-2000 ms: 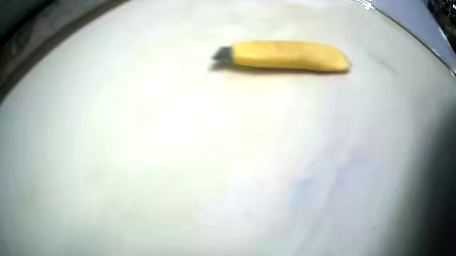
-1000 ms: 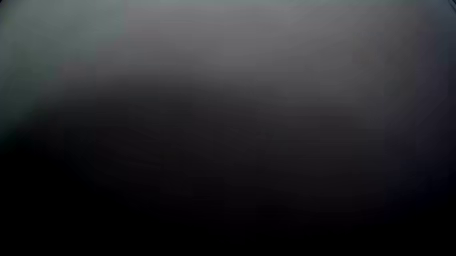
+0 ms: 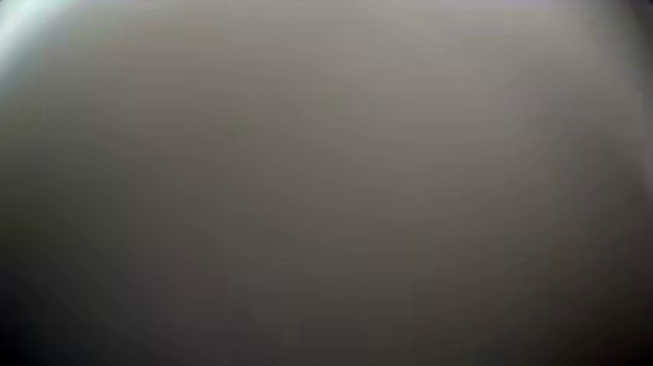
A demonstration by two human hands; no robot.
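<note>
A blurred grey-brown surface [image 3: 322, 143] fills nearly the whole head view, very close to the lens. It is lighter at the top and darker towards the bottom. I cannot tell what it is. No object can be made out. Neither my left hand nor my right hand can be made out.
A pale, bright blurred strip [image 3: 25, 25] shows at the top left corner. A dim, paler edge shows at the far right. Nothing else can be made out.
Two seconds ago a yellow-handled tool lay on a white surface; it no longer shows. The view went nearly black, then turned a lighter grey-brown.
</note>
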